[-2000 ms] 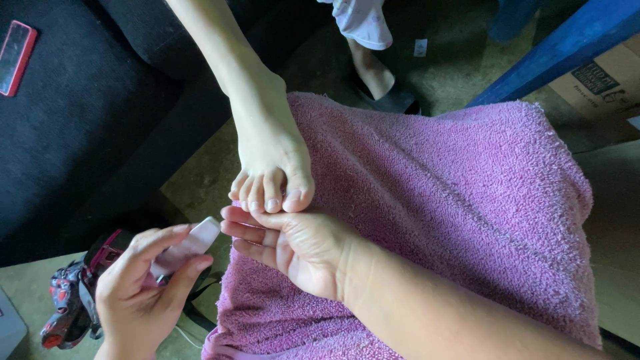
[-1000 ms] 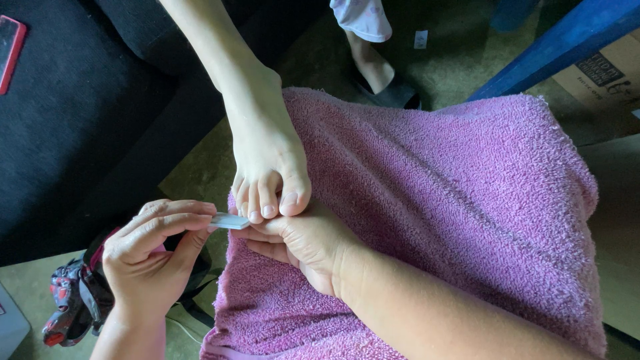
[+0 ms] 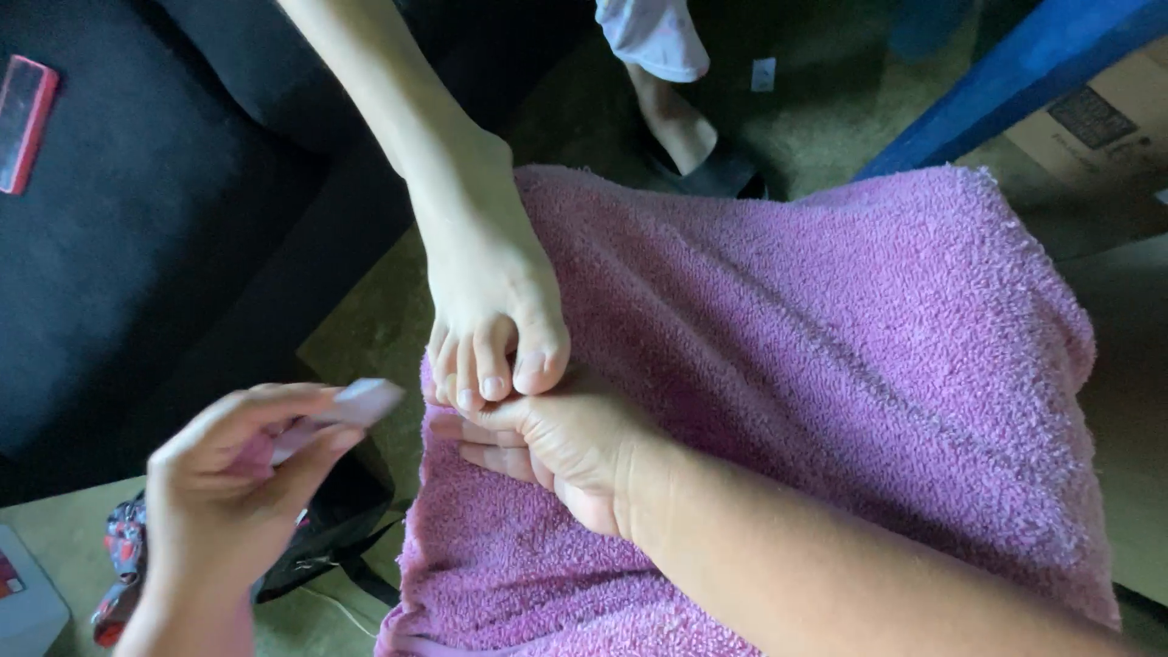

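My left hand (image 3: 242, 465) is at the lower left, its thumb and fingers shut on a small whitish nail buffer block (image 3: 365, 401). The block is a short way left of the toes, not touching them, and is slightly blurred. My right hand (image 3: 570, 438) reaches in from the lower right and holds another person's bare foot (image 3: 488, 265) by the toes. Part of its grip is hidden under them. The toenails face up. A pink-purple terry towel (image 3: 821, 365) lies beneath my right forearm and beside the foot.
A dark sofa (image 3: 119, 255) with a red-edged phone (image 3: 26, 123) fills the left. Below are a black bag (image 3: 333, 529) and a patterned cloth item (image 3: 123, 566). Beyond the towel are the person's other foot (image 3: 680, 137) in a dark slipper, a blue beam (image 3: 995, 91) and a cardboard box (image 3: 1095, 137).
A second ago the block was at the toes; my left hand has since drawn it away to the left and tilted it. My right hand stays at the toes.
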